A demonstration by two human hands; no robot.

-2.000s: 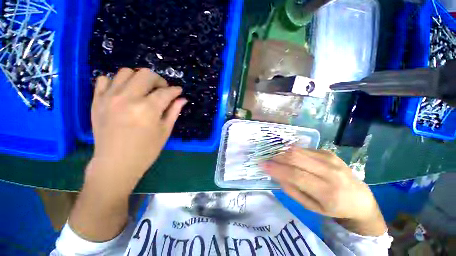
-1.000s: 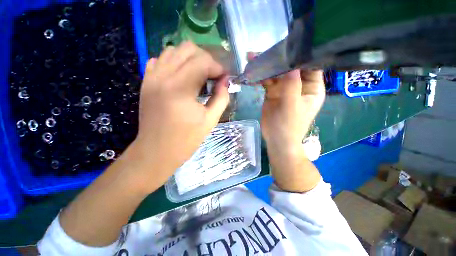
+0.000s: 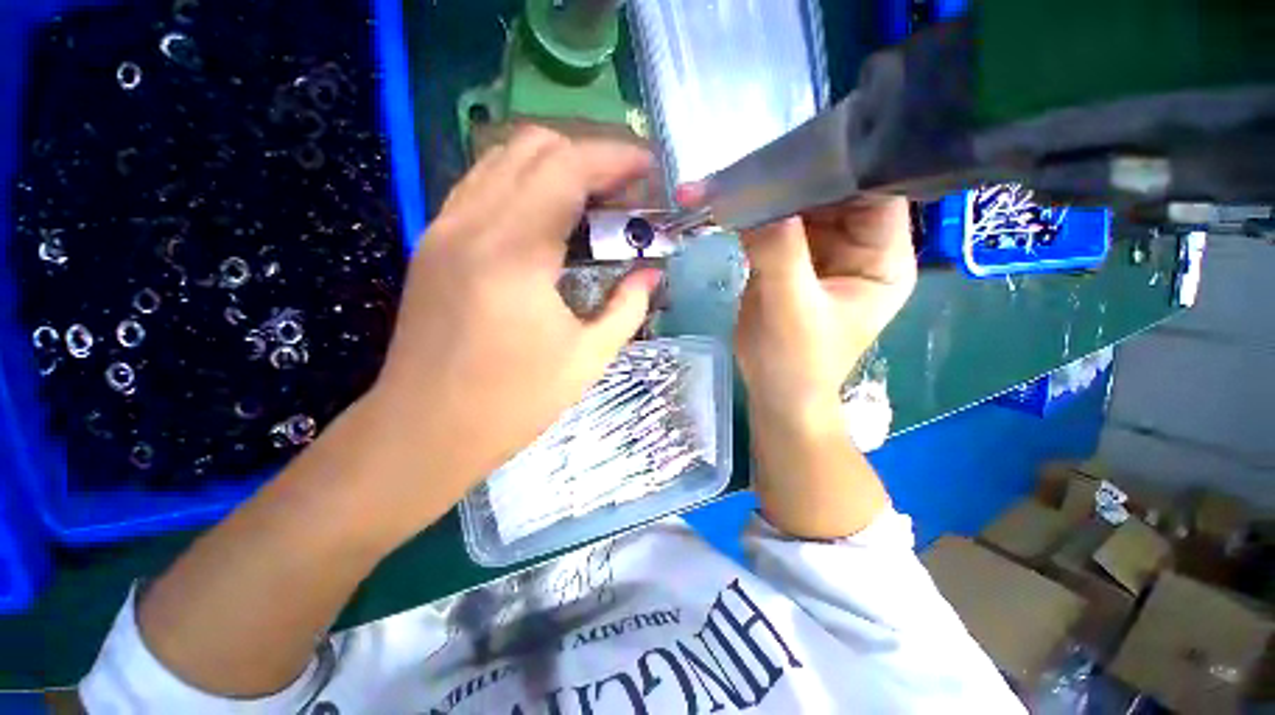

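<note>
The small silver-white fixture block (image 3: 627,235) with a dark hole sits on the press base. The dark grey press arm (image 3: 804,168) points at it from the right. My left hand (image 3: 503,279) is around the block's left side, thumb below and fingers above, with a gap between; no part shows in it. My right hand (image 3: 818,286) is just right of the block, partly behind the press arm. A thin piece shows near its fingertips beside the arm's tip, but whether it is held is unclear. The clear box of thin pale pins (image 3: 608,454) lies below the hands.
A large blue bin of dark and silver rings (image 3: 168,266) is at the left. The green press casting (image 3: 559,70) and a second clear box (image 3: 734,84) are behind. A small blue bin of pins (image 3: 1035,231) is at the right. Cardboard cartons (image 3: 1189,636) lie lower right.
Both hands have come from the ring bin and pin box to the fixture since the oldest frame. Over the last second, my left thumb and fingers have parted, uncovering the block.
</note>
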